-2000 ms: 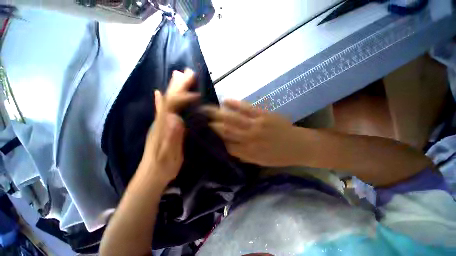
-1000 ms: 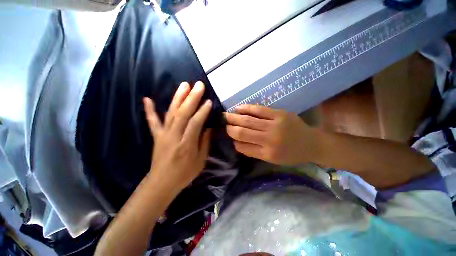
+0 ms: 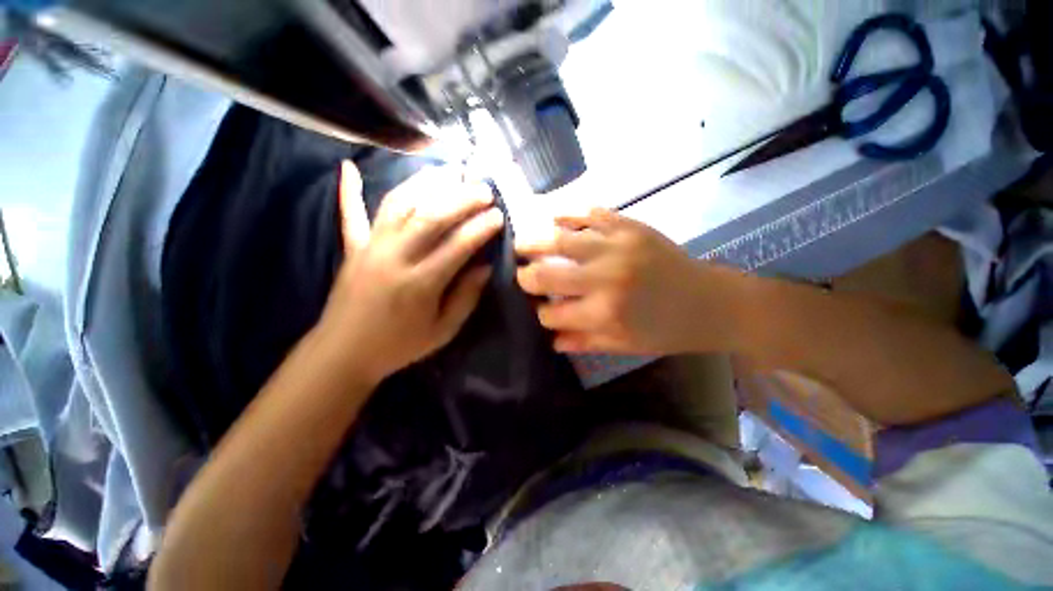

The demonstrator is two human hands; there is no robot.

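Observation:
The black fabric (image 3: 266, 231) runs from under the sewing machine head (image 3: 266, 58) down over the lap. My left hand (image 3: 410, 266) lies on the black fabric just below the brightly lit needle area (image 3: 462, 144), fingers spread, fingertips near its right edge. My right hand (image 3: 618, 283) is right of it, fingers bent, with its fingertips pinching the fabric's right edge. The needle itself is lost in glare. The grey cylindrical attachment (image 3: 543, 139) stands right of the needle area, above my right hand.
Scissors with dark blue handles (image 3: 895, 98) lie on the white table at the upper right. The grey front edge has a ruler scale (image 3: 797, 225). Pale grey fabric (image 3: 110, 289) hangs at the left. A brown box with a blue stripe (image 3: 820, 439) is below right.
The view has shifted up, showing more of the machine head and the whole scissors. Both hands are now closer to the needle area, and the right fingertips have stayed at the fabric edge.

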